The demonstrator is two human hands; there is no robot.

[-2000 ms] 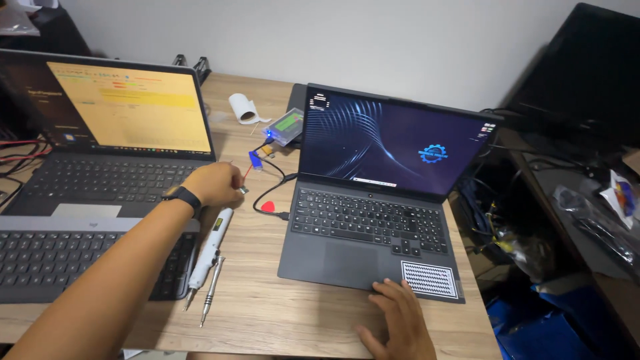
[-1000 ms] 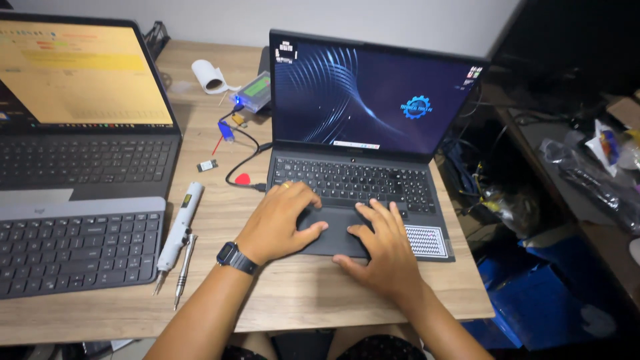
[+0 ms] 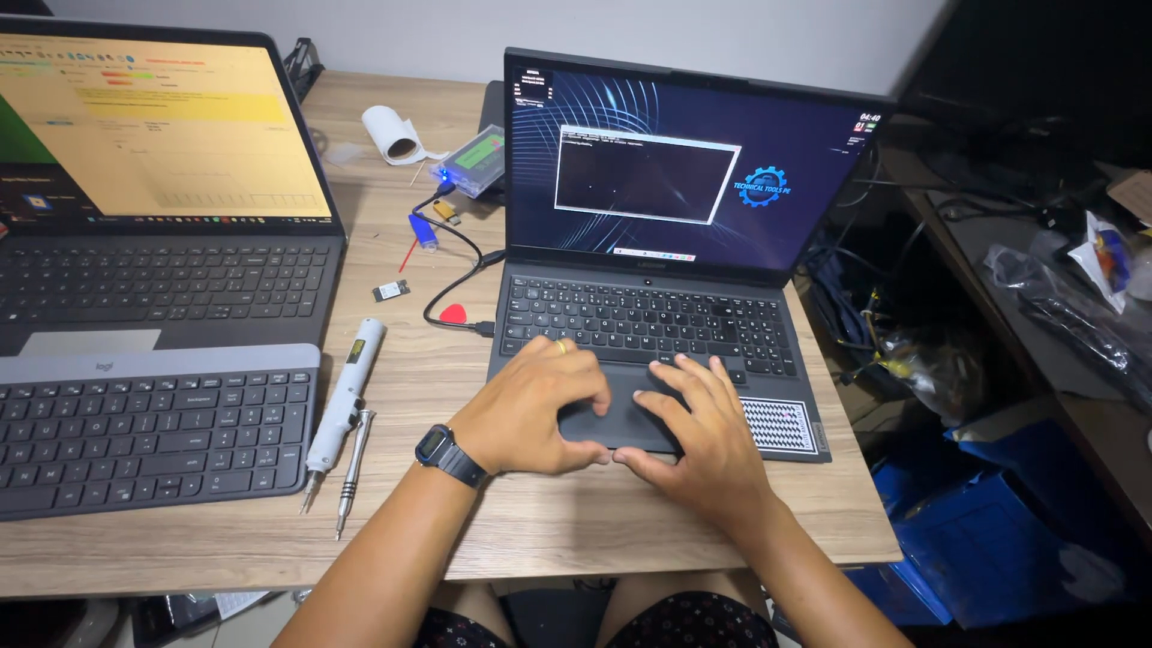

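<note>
An unfolded Lenovo laptop (image 3: 657, 306) stands on the wooden desk, a dark console window (image 3: 643, 175) on its screen. My left hand (image 3: 540, 405), with a ring and a wristwatch (image 3: 450, 456), rests on the palm rest's left part, fingers curled at the keyboard's lower edge. My right hand (image 3: 697, 432) lies on the palm rest right of the touchpad (image 3: 598, 414), its fingers spread near the lower keys. Both thumb tips nearly meet at the laptop's front edge. Neither hand holds anything. A black USB cable (image 3: 463, 238) runs from the laptop's left side toward a clear-cased device (image 3: 472, 162) with a lit blue LED.
To the left are a second laptop (image 3: 171, 288) and a Logitech keyboard (image 3: 153, 432). Beside them lie a grey electric screwdriver (image 3: 346, 396), a metal screwdriver (image 3: 354, 472), a small circuit module (image 3: 391, 290), a red pick (image 3: 453, 313), a blue USB stick (image 3: 423, 231) and a paper roll (image 3: 391, 135).
My left hand has moved from the small module to the laptop, and the module lies on the desk. My right hand has shifted onto the palm rest. A console window has opened on the screen.
</note>
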